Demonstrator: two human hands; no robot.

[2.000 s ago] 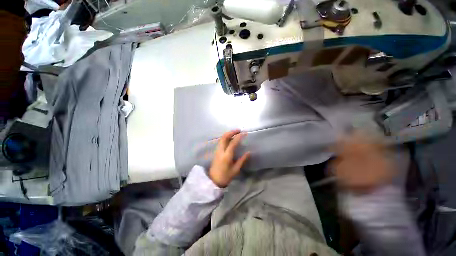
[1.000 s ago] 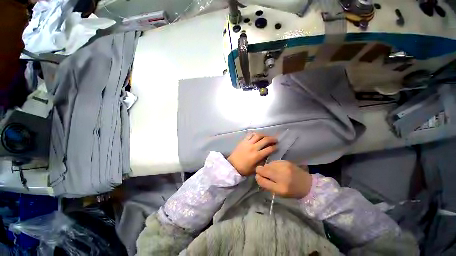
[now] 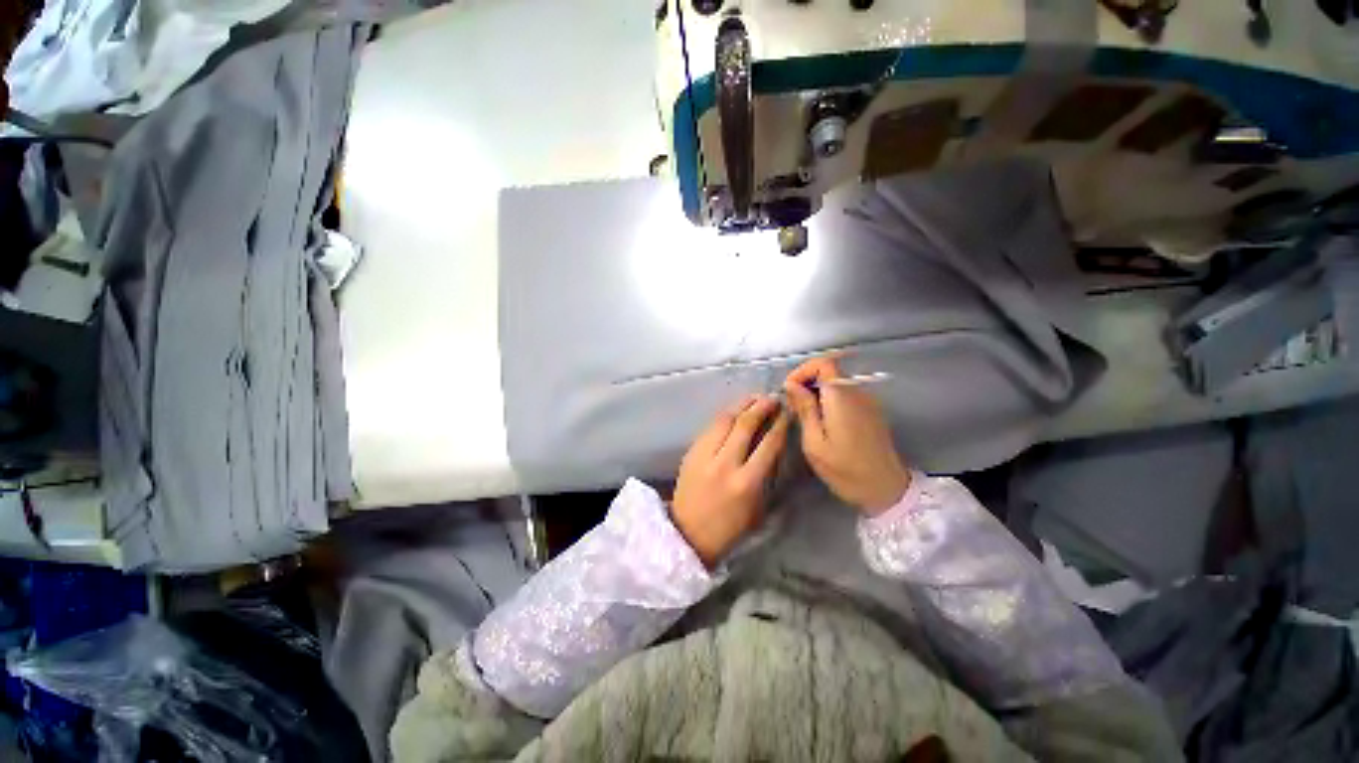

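Observation:
A grey garment panel (image 3: 581,313) lies flat on the white table, with a straight dark seam line across it. My left hand (image 3: 726,480) is at the panel's front part, fingertips bent down beside the right fingertips. Whether it grips cloth there is hidden. My right hand (image 3: 853,444) pinches a thin pale tool (image 3: 862,380), like a marking tool or snips, which lies across its fingers just below the seam line. The sewing machine's needle area (image 3: 753,224) is behind both hands, in bright glare.
The cream machine head (image 3: 954,127) with a teal stripe spans the upper right. A stack of grey panels (image 3: 224,313) stands at left, with a crumpled white cloth (image 3: 134,52) behind it. Loose grey cloth (image 3: 1140,485) lies at lower right. Clear plastic (image 3: 149,671) is at lower left.
My right hand came in from the right to beside my left hand, then both moved up toward the seam line. The pale tool now shows across the right fingers. The view has shifted.

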